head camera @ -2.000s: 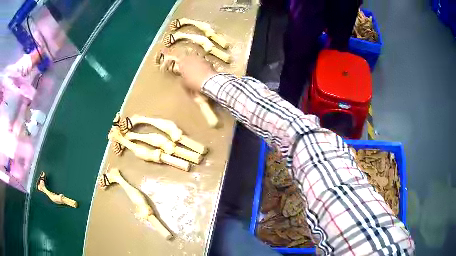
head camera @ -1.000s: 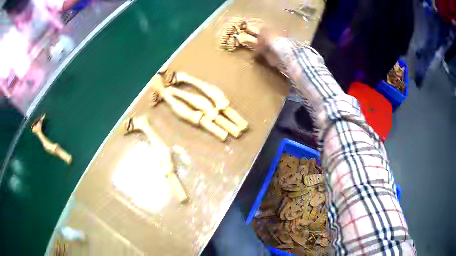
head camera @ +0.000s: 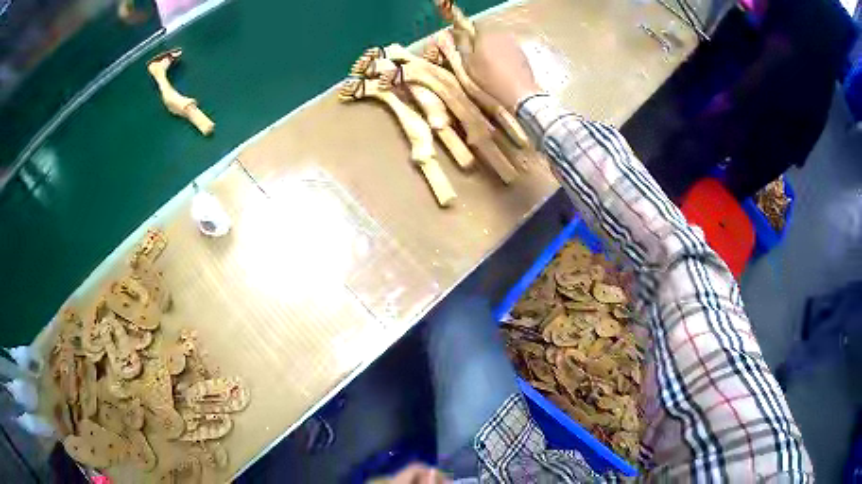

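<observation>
Several pale yellow figure legs (head camera: pixel 416 129) lie close together on the tan bench, feet toward the green conveyor and peg ends toward me. My right hand (head camera: pixel 496 68) is at the far side of this group, closed around legs there; its fingers are mostly hidden. One foot end sticks out beyond the hand. My left hand (head camera: pixel 416 475) is low at the bottom edge, cut off, so its fingers cannot be made out. A heap of flat tan sole pieces (head camera: pixel 123 354) covers the near left of the bench. A white glue bottle (head camera: pixel 210 215) stands by the conveyor-side edge.
One leg (head camera: pixel 180 97) lies on the green conveyor (head camera: pixel 274 66). A blue bin (head camera: pixel 577 433) full of sole pieces is right of my lap. Beyond it are a red stool (head camera: pixel 720 222), a person in dark clothes (head camera: pixel 789 85) and another blue bin (head camera: pixel 786 203). Small white bottles (head camera: pixel 26 392) stand far left.
The view has swung left, showing the sole heap and bottle. My right hand has brought the farther legs toward the nearer group. My left hand has appeared at the bottom edge.
</observation>
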